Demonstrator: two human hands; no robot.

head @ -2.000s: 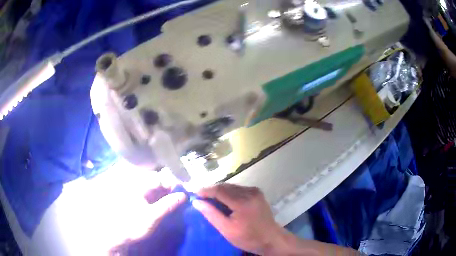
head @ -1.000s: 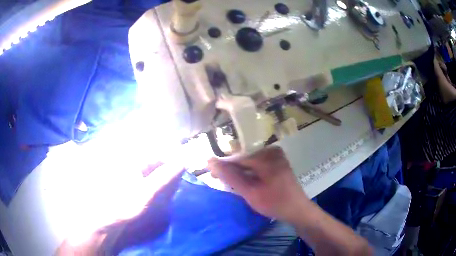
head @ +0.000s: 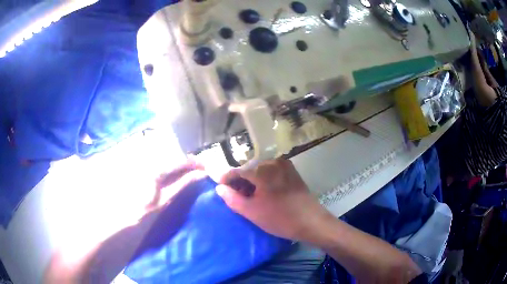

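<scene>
A royal blue garment piece [head: 208, 241] lies on the pale table's front edge, its upper end under the cream sewing machine head [head: 222, 66]. My right hand [head: 269, 197] is at the pale finger guard [head: 258, 133], fingers curled on the cloth's upper right edge, with a dark thing partly showing between them. My left hand [head: 172, 186] is on the cloth's left edge, partly washed out by lamp glare. Needle and presser foot are lost in glare.
Blue cloth [head: 50, 94] is heaped left and behind the head. The bright lamp [head: 39, 22] is top left. A yellow box [head: 411, 111] with clear bags and a thin brownish strip [head: 347, 125] lie right. Cloth hangs in front [head: 383, 194]. A person in a striped top [head: 486, 138] is far right.
Since two seconds ago the view has shifted and the finger guard shows more clearly. More blue cloth shows in front of the machine. Over the last second my left hand has come out of the glare somewhat.
</scene>
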